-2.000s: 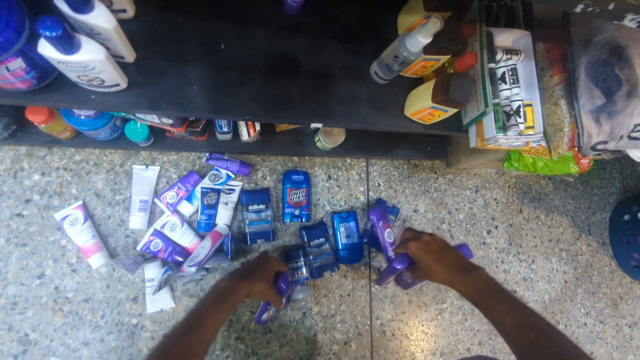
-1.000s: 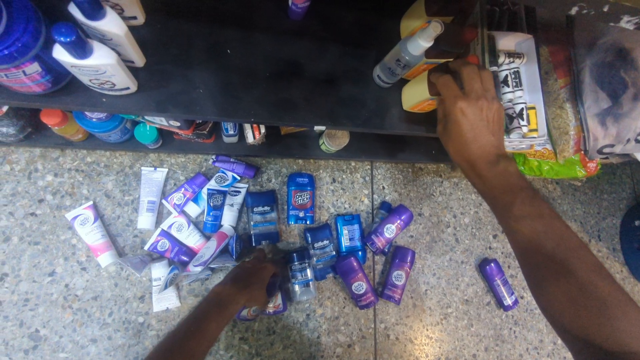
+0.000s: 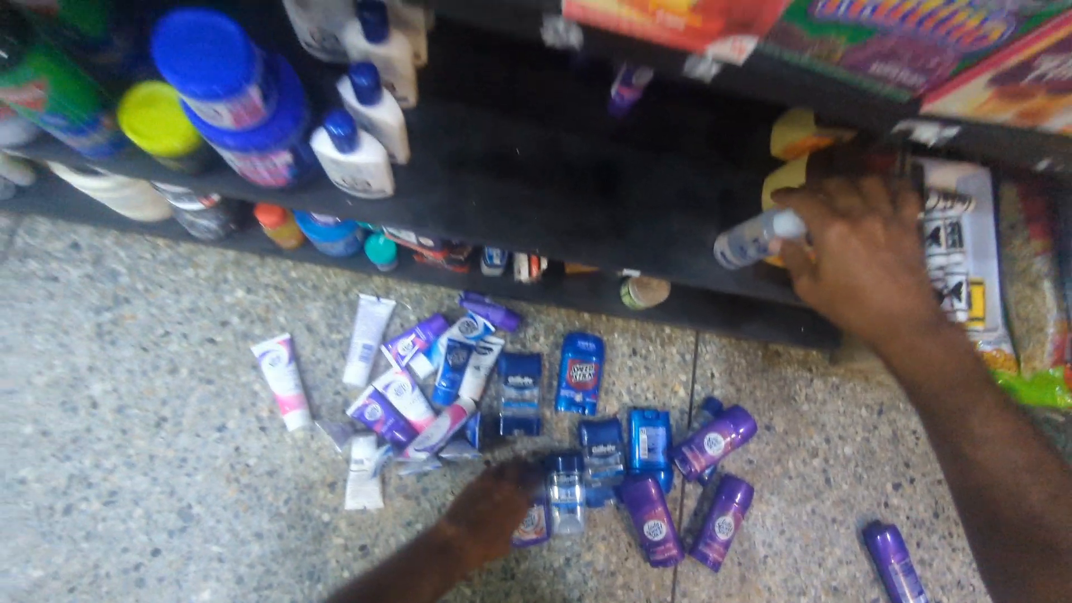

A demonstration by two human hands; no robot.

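Note:
My right hand (image 3: 863,251) is at the right end of the black shelf, its thumb and fingers at the cap of a clear spray bottle (image 3: 748,239) that leans to the right. Yellow-labelled bottles (image 3: 785,180) stand partly hidden behind it. Low over the floor, my left hand (image 3: 494,507) touches a purple deodorant stick (image 3: 531,523) beside a clear-bodied Gillette stick (image 3: 567,494); its fingertips are blurred. Purple Lady Speed Stick deodorants (image 3: 651,521), a blue Speed Stick (image 3: 580,373) and several cream tubes (image 3: 282,381) lie on the speckled floor.
White bottles with blue caps (image 3: 353,155) and large blue-lidded jars (image 3: 209,75) stand on the shelf's left. Below is a lower shelf with small jars (image 3: 381,251). A white box of small bottles (image 3: 955,243) sits at the right. One purple stick (image 3: 894,563) lies apart on the floor.
My right hand has let go of the purple deodorants on the floor and moved up to the shelf, now at the spray bottle. My left hand stays low among the sticks. The view has shifted.

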